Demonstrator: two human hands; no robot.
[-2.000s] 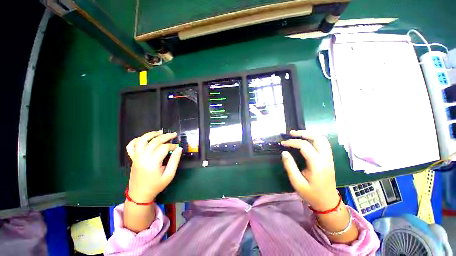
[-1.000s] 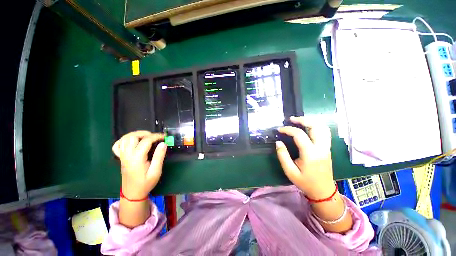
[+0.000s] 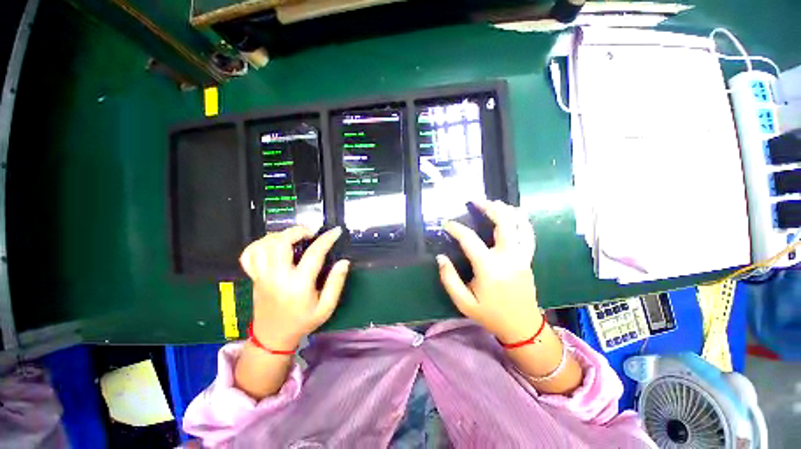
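A black four-slot phone tray (image 3: 206, 267) lies on the green bench. Its leftmost slot holds no phone. The second slot holds a phone (image 3: 290, 180) with green text lines on black. The third slot holds another phone (image 3: 373, 175) with similar text. The rightmost phone (image 3: 452, 167) shows strong glare and some green text. My left hand (image 3: 294, 276) is over the lower end of the second phone, fingers apart, holding nothing. My right hand (image 3: 496, 272) is over the lower end of the rightmost phone, fingers spread, holding nothing. Whether fingertips touch the screens is unclear.
White record sheets (image 3: 663, 158) and a power strip (image 3: 757, 167) lie to the right. A calculator (image 3: 619, 323) and a desk fan (image 3: 685, 408) are lower right. A raised shelf (image 3: 378, 7) stands behind. Yellow tape (image 3: 229, 309) marks the bench. A paper slip (image 3: 136, 392) lies lower left.
The second phone's green and orange buttons have given way to green text lines. My left hand has moved right relative to the tray. My right hand has shifted left. The view has shifted.
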